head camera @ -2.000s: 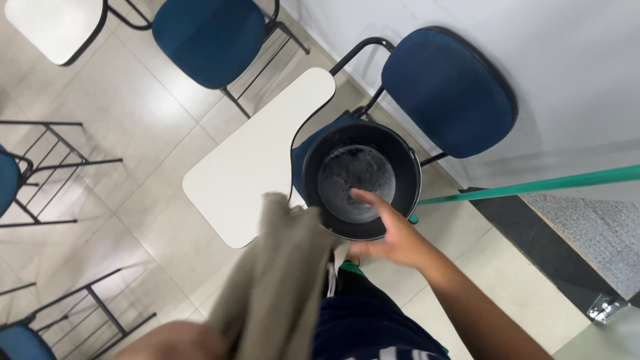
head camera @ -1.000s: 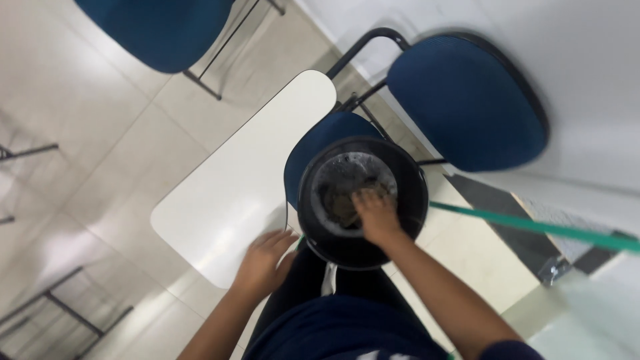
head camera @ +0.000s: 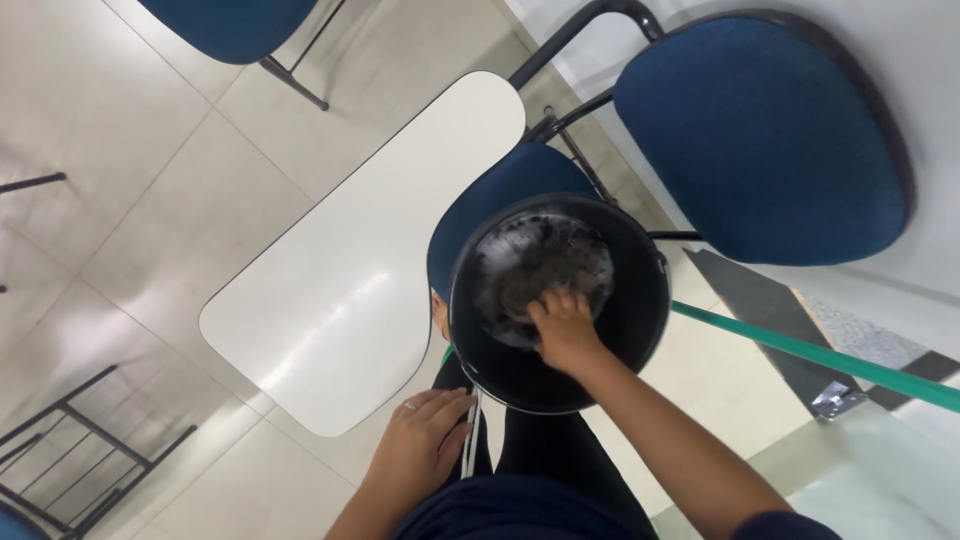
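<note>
A black bucket holding sudsy water stands on the blue seat of a tablet-arm chair. Inside it my right hand reaches down, its fingers touching a greyish-brown cloth that lies wet in the water. Whether those fingers grip the cloth is hard to tell. My left hand, with a ring on one finger, rests outside the bucket at its lower left, near my thigh and a white cord. Nothing shows in it.
The chair's white writing tablet extends left of the bucket, and its blue backrest is at the upper right. A green pole slants from behind the bucket to the right edge. Metal legs of another chair stand at the lower left.
The cloth, held up over the bucket's left side two seconds ago, is now down in the water. My right hand has moved into the bucket; my left hand has let go of the cloth.
</note>
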